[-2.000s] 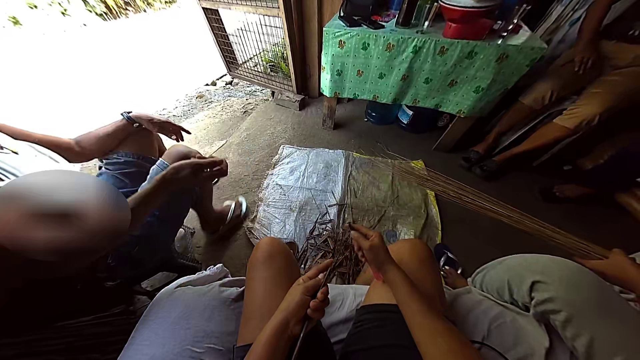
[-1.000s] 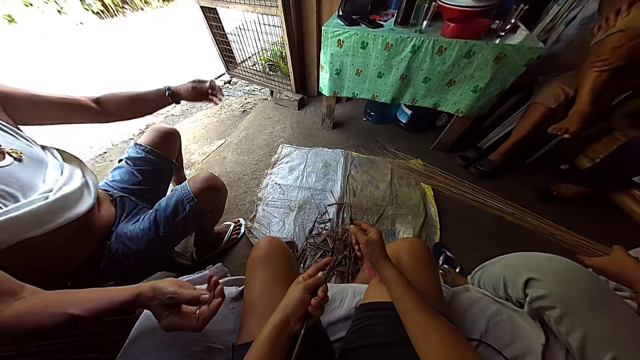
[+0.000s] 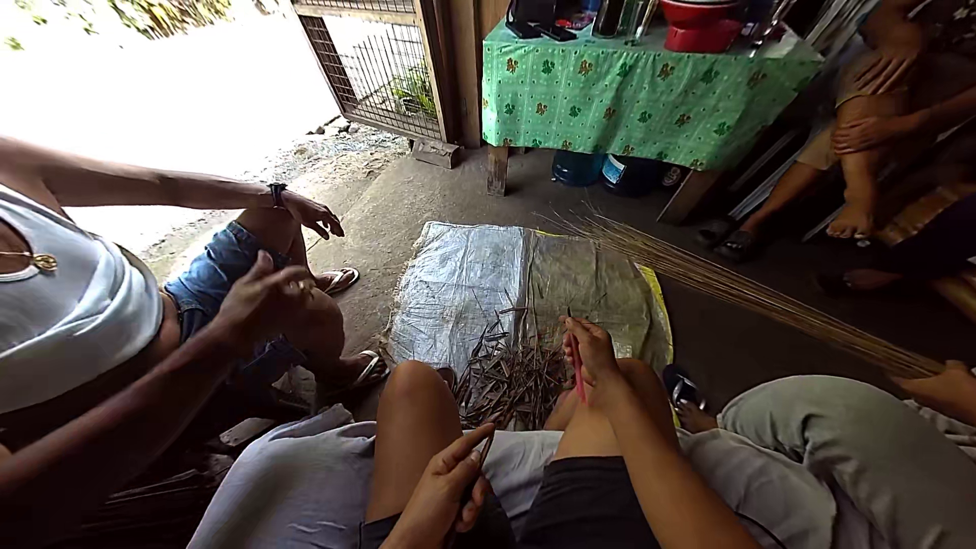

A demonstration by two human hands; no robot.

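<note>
My left hand (image 3: pixel 450 484), low in the view over my left thigh, grips a thin dark strip (image 3: pixel 486 450) between thumb and fingers. My right hand (image 3: pixel 591 351) is farther forward above my right knee, closed on a slim tool with a pink handle (image 3: pixel 577 370); a small dark tip shows above the fingers. Between and beyond my hands, a heap of dry brown strips and shavings (image 3: pixel 515 381) lies on a flattened woven plastic sack (image 3: pixel 457 282). The lower part of the strip is hidden by my left hand.
A person in a white top (image 3: pixel 61 320) sits at left, arms extended. At right, another person's hand (image 3: pixel 942 389) holds a long bundle of thin sticks (image 3: pixel 762 297). A table with a green cloth (image 3: pixel 633 99) stands ahead, water jugs (image 3: pixel 576 168) beneath.
My hands have moved apart, the left one lower and nearer my body. The person at left leaned upright, and that person's nearer hand has risen from beside my left leg.
</note>
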